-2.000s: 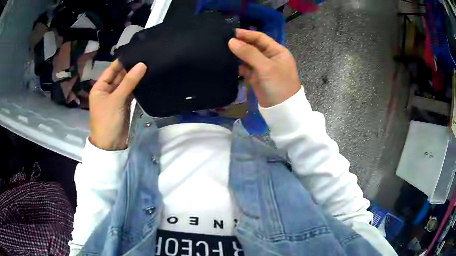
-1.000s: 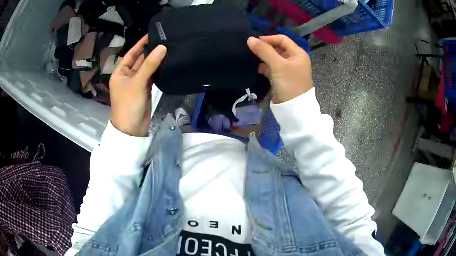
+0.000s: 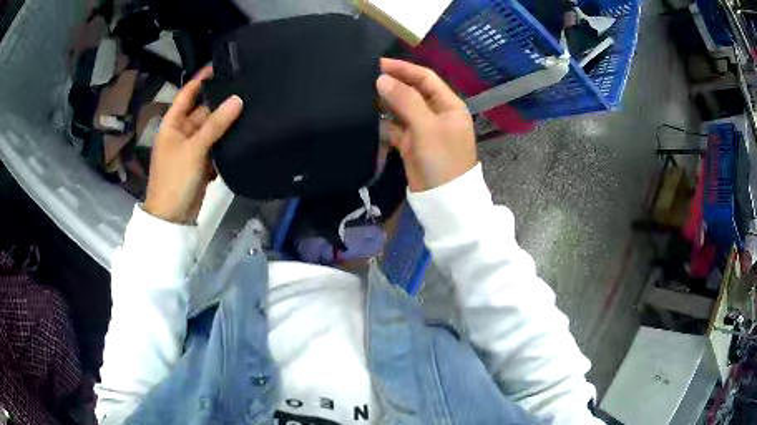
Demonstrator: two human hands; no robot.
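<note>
A black pouch or bag panel [image 3: 299, 108] is held up in the air in front of my chest, roughly flat, with a tiny white mark near its lower edge. My left hand [image 3: 184, 149] pinches its left side between thumb and fingers. My right hand [image 3: 427, 124] pinches its right side, thumb on top; some of its fingers are hidden behind the piece. A pale strip [image 3: 358, 217] shows below the lower right edge of the piece.
A white-grey tub [image 3: 50, 187] at the left holds black, tan and white scraps. A blue crate [image 3: 531, 62] stands at the upper right, with a white strap across its corner. Another blue crate [image 3: 407, 253] with lavender-grey items is below the piece. A white box-like object [image 3: 660, 380] is at the lower right.
The view has shifted, showing more of the upper right crate. The black piece went from a tilted view to a squarer one, then moved slightly left and down. Both hands keep their hold.
</note>
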